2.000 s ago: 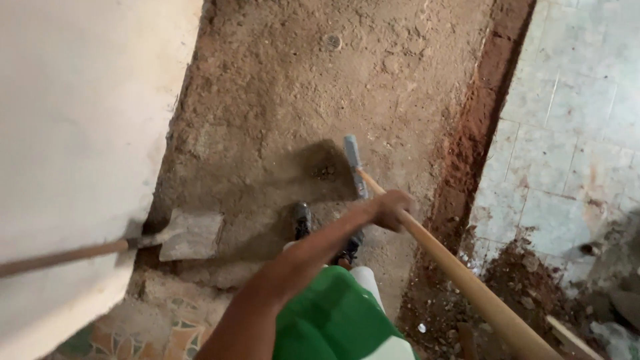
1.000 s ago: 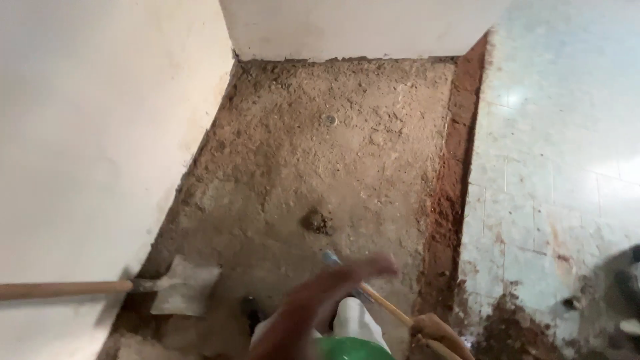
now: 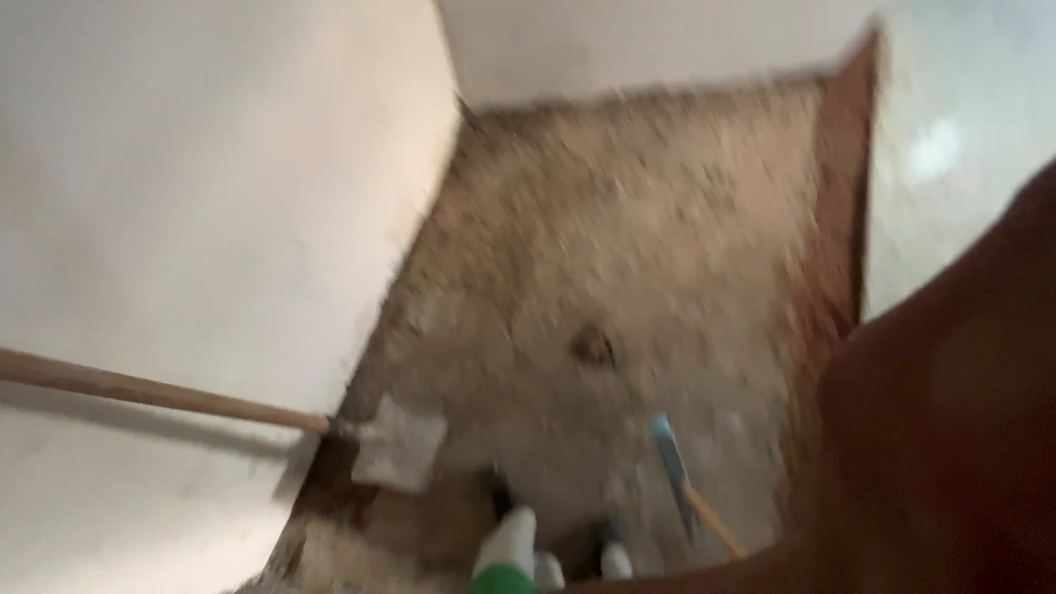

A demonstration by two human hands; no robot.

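A pick-like digging tool with a narrow blue-grey metal head (image 3: pixel 675 470) and a wooden handle (image 3: pixel 716 525) stands low in the view, right of my feet. Its handle runs down behind a blurred bare arm at the bottom edge. A large, dark, out-of-focus part of an arm fills the lower right. Neither my left hand nor my right hand can be made out, so the grip on the handle is hidden. At left, a square-bladed shovel (image 3: pixel 400 444) rests with its wooden handle (image 3: pixel 165 391) against the pale wall; no hand is seen on it.
Rough dirt floor (image 3: pixel 577 239) stretches ahead to a far wall (image 3: pixel 652 41). A small clod or hollow (image 3: pixel 592 345) lies mid-floor. Along the right runs a reddish earth edge (image 3: pixel 837 198) beside pale tiled flooring (image 3: pixel 932 223). My dark shoes (image 3: pixel 498 488) are at the bottom.
Two seconds ago a hand held the tool's handle; one second ago a hand was low on it with another arm across. Now both hands are out of sight and an arm looms at right.
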